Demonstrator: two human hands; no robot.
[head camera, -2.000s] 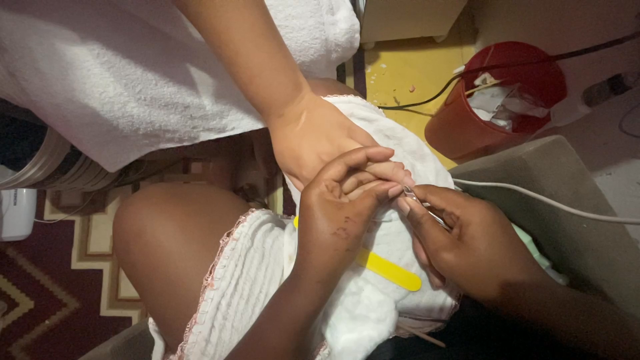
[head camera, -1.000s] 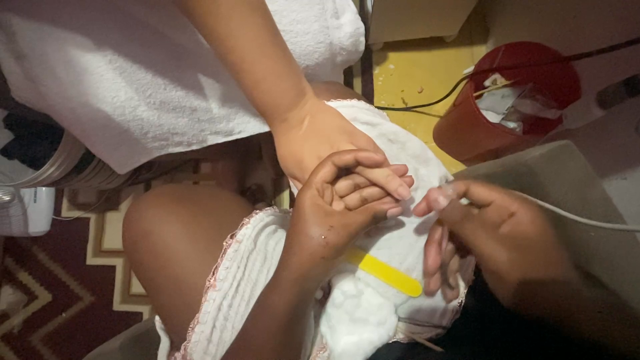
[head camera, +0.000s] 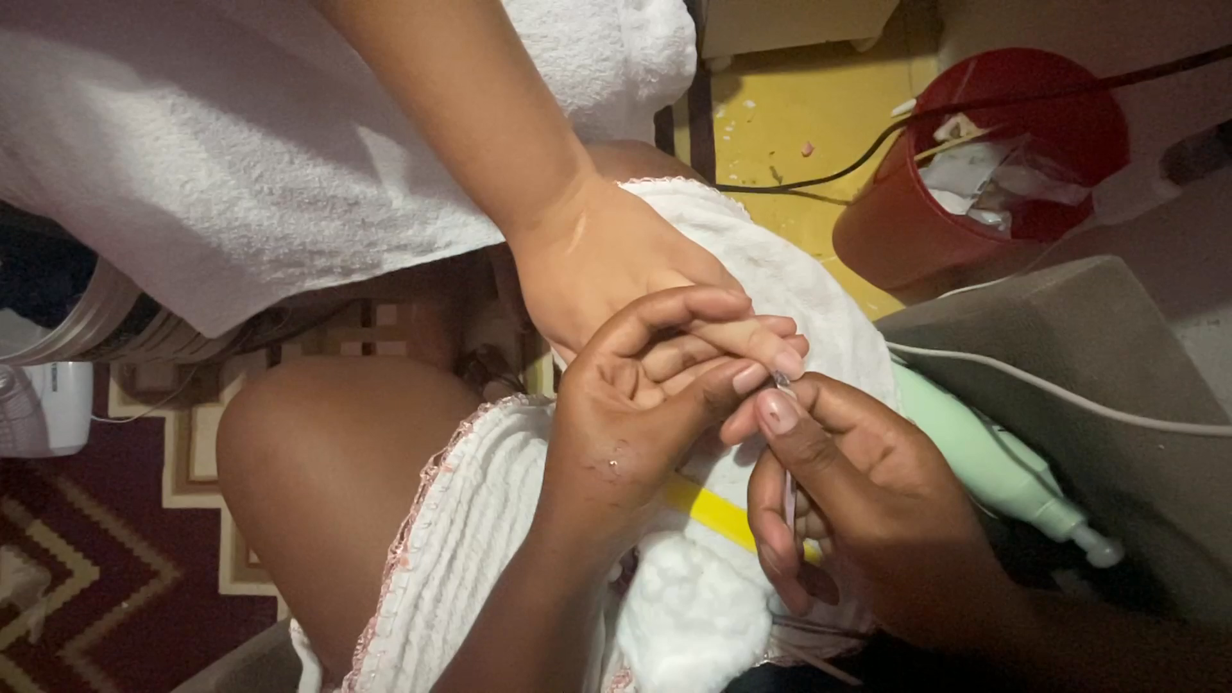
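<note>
Over the white towel on the lap, my left hand (head camera: 626, 414) grips the fingers of another person's hand (head camera: 616, 260). My right hand (head camera: 847, 472) pinches a slim metal manicure tool (head camera: 789, 496), whose tip touches or nearly touches a fingertip of that person. The tool's exact kind cannot be told. A yellow nail file (head camera: 717, 515) lies on the towel (head camera: 808, 279), partly covered by my hands. Below it rests a wad of white cotton (head camera: 688, 616), and thin sticks (head camera: 818, 654) lie beside the cotton.
A red bin (head camera: 885, 231) with waste stands at the upper right, a black cable (head camera: 876, 149) crossing it. A pale green bottle or device (head camera: 982, 452) lies right of the towel, below a white cable (head camera: 1059, 395). Another white towel (head camera: 289, 154) hangs at the upper left.
My right hand was apart from the held fingers one second ago and is now back against them with the slim tool. My left hand keeps its hold on the other person's fingers.
</note>
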